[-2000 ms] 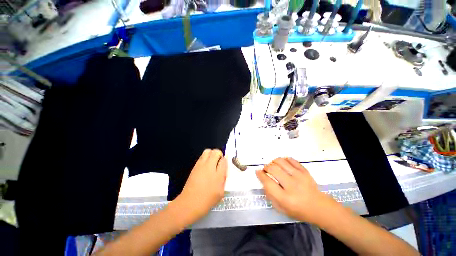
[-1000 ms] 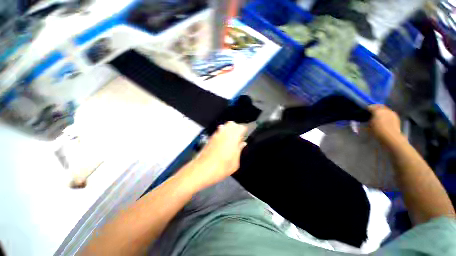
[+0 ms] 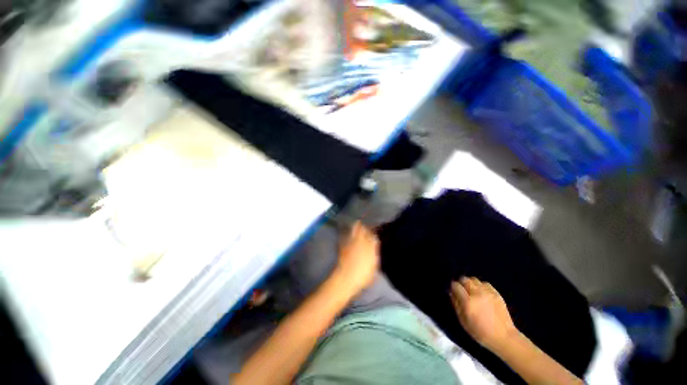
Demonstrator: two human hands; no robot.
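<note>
A pile of black pieces (image 3: 490,248) lies at the lower right on a white board (image 3: 482,177), beside my lap. My right hand (image 3: 483,312) rests on top of the pile with its fingers curled. My left hand (image 3: 358,254) is at the pile's left edge, below the table edge, with its fingers bent. The picture is blurred, and I cannot tell whether either hand pinches cloth. A long black strip (image 3: 271,139) lies across the white table (image 3: 188,203) and hangs over its edge.
The blurred checked cloth (image 3: 339,83) lies at the table's far end. Blue baskets (image 3: 542,120) stand at the upper right, with pale green cloth (image 3: 531,30) there. A silver-grey ruler strip (image 3: 181,316) runs along the table edge.
The view has turned from the machine to the right side. Since one second ago, my right hand has let go of the raised black cloth and moved left onto the pile. My left hand is lower.
</note>
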